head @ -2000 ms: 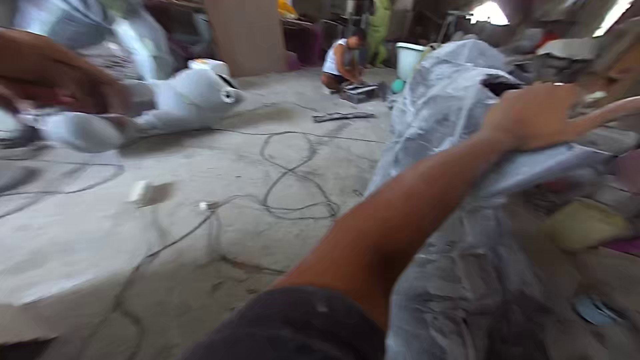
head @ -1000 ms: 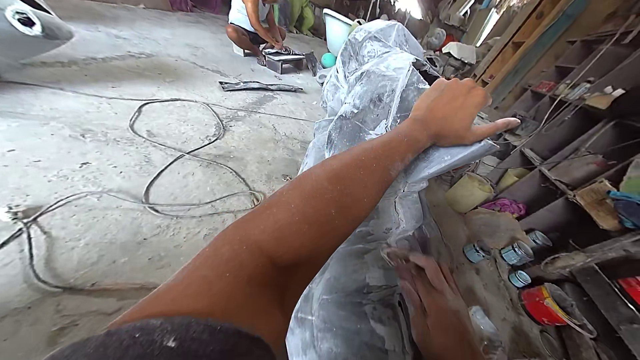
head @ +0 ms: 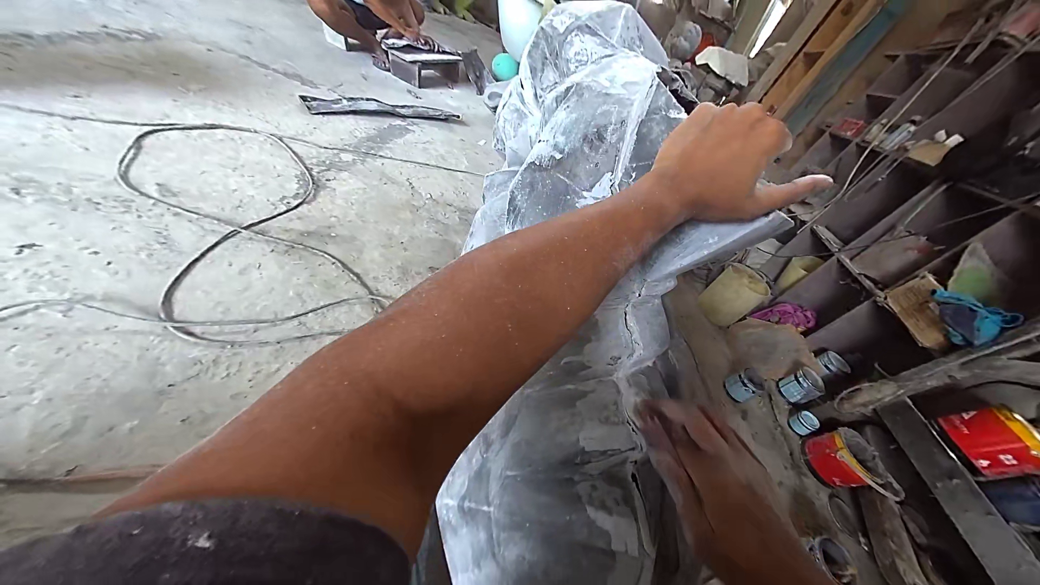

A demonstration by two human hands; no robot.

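Observation:
A long, grey, plastic-like object (head: pixel 569 455) with whitish dusty patches runs up the middle of the view; its exact kind is unclear. My left hand (head: pixel 723 162) lies over a projecting edge near its upper right, thumb stretched out to the right, fingers curled over the far side. Lower down, my right hand (head: pixel 691 455) is blurred and touches the object's right side near a rough seam; whether anything is under its palm cannot be seen. My left forearm crosses over the object and hides part of it.
A looped cable (head: pixel 236 231) and a dark flat strip (head: pixel 378 107) lie on the concrete floor. A person crouches at a low stool (head: pixel 422 65) beyond. On the right are wooden shelves (head: pixel 894 219), small cans (head: pixel 800 386) and a red bucket (head: pixel 845 459).
My right hand, seen low on the object one second ago, is still at its right side. My left hand stays on the upper edge. The view has swung right and down.

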